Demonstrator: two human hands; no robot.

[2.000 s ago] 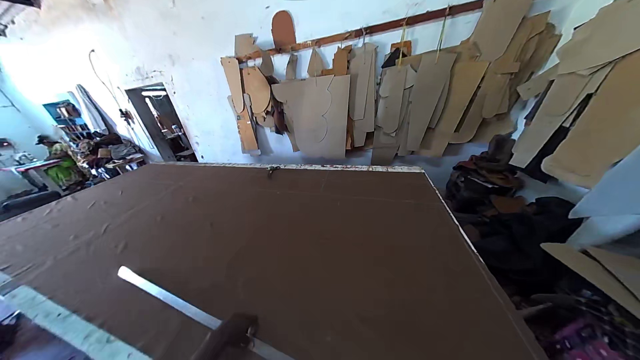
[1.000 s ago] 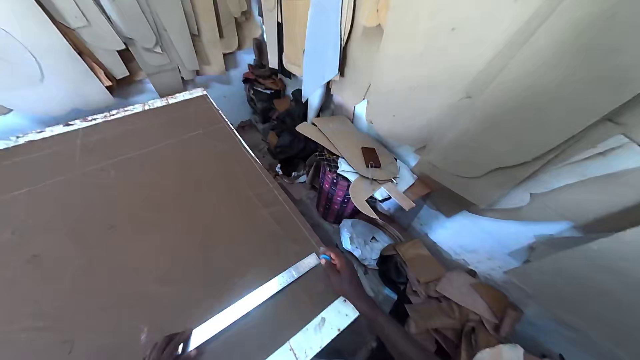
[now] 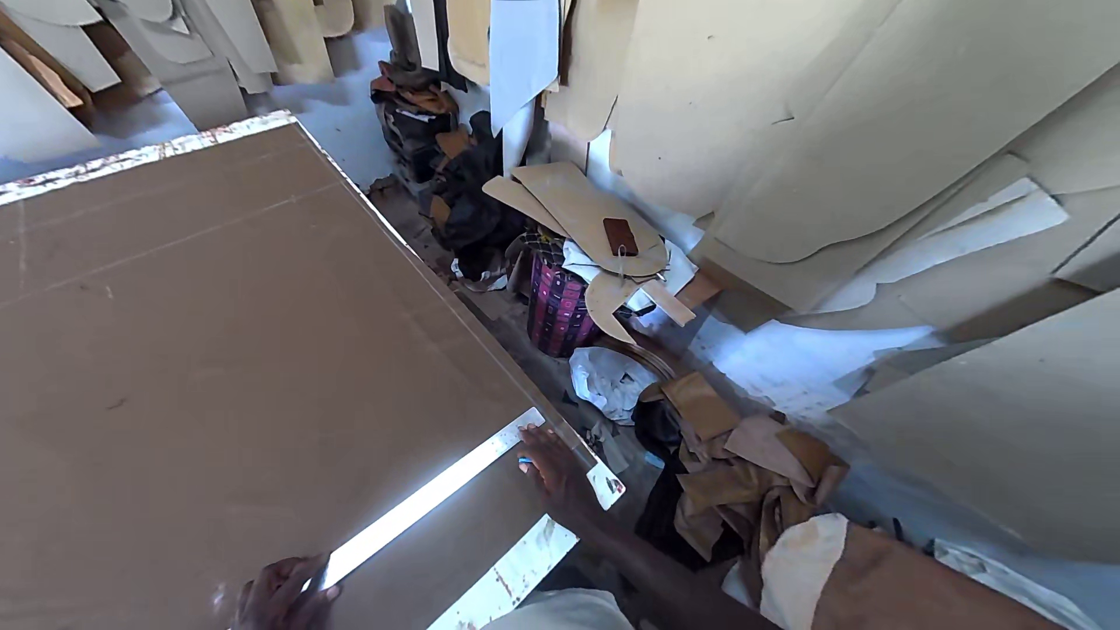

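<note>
A long metal straightedge lies diagonally on a brown sheet of material spread over a large table. My left hand, low in the view, has its fingers closed around the straightedge's near end. At the far end, beside the table's right edge, my right hand rests on the straightedge with its fingertips. A small blue thing, perhaps a pen or chalk, shows between the right hand's fingers. How firmly that hand grips is partly hidden.
The table's pale edge shows near my body. Right of the table stand a purple patterned bag with cardboard patterns, a white plastic bag and a heap of brown scraps. Large cardboard sheets lean on the wall.
The view has swung right since two seconds ago. Both hands are now at the straightedge near the table's right edge; in the last second they have stayed close to its ends.
</note>
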